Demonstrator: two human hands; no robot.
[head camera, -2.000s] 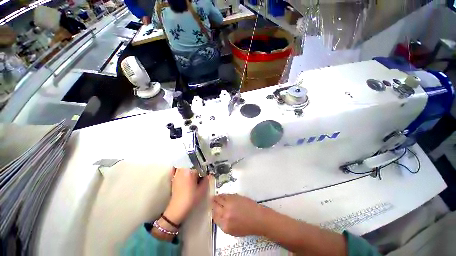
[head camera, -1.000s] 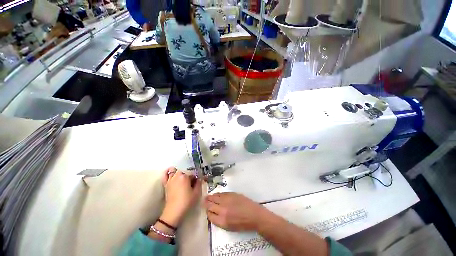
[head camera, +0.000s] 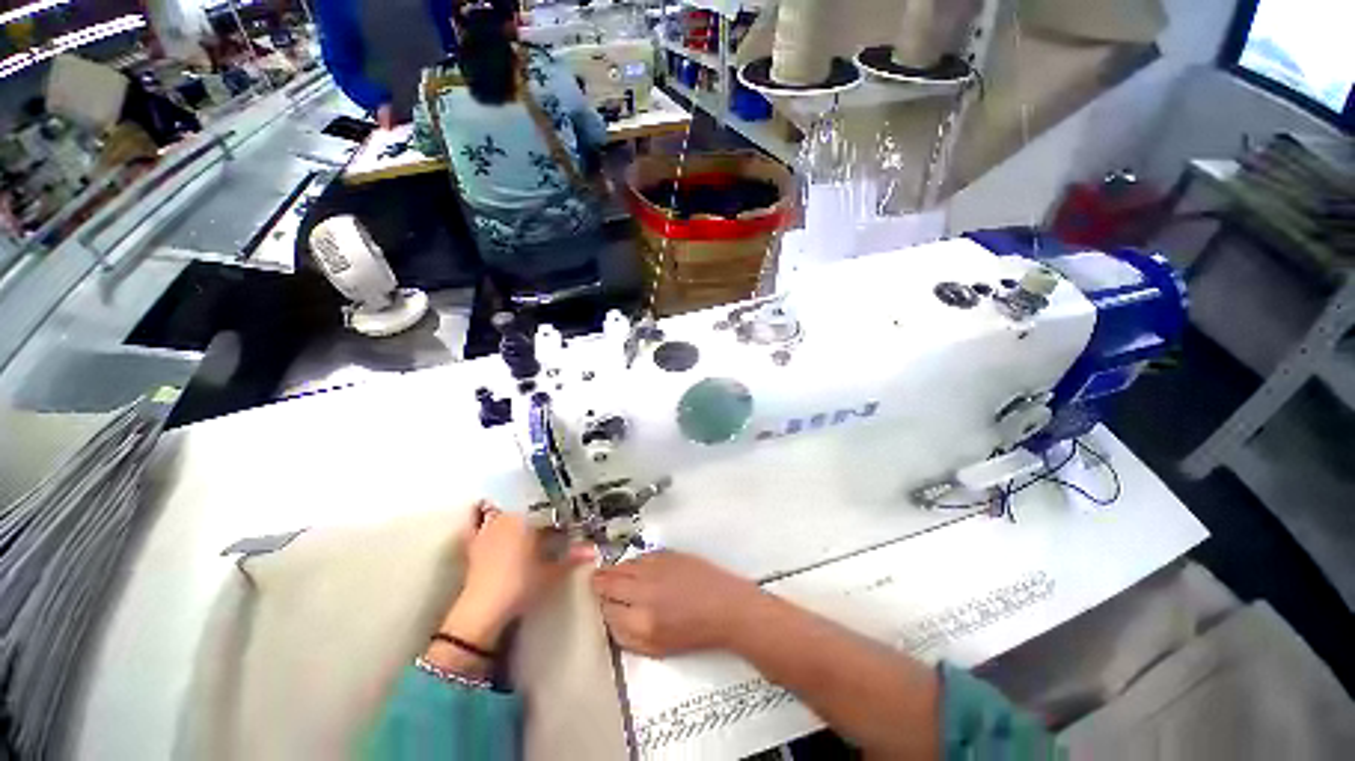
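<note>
A large beige panel (head camera: 349, 625) lies on the white table left of the needle, with a small grey tab (head camera: 265, 544) at its far left corner. My left hand (head camera: 513, 565) rests on the panel, its fingers by the presser foot (head camera: 615, 520). My right hand (head camera: 669, 602) holds the panel's right edge between its fingertips, just in front of the presser foot. The needle itself is too small to make out. The white sewing machine (head camera: 832, 372) with blue lettering stands behind and right of my hands.
Fanned panels with grey edges (head camera: 75, 520) stand at the left. Flat beige pieces (head camera: 1219, 691) lie at the lower right. A small white fan (head camera: 361, 275), a red-rimmed basket (head camera: 713, 238) and a seated person (head camera: 513, 164) are beyond the table. A blue motor (head camera: 1115, 320) is at the right.
The camera view has shifted, so the machine sits further left in the picture. Both hands remain by the presser foot; the right hand has moved slightly closer to it.
</note>
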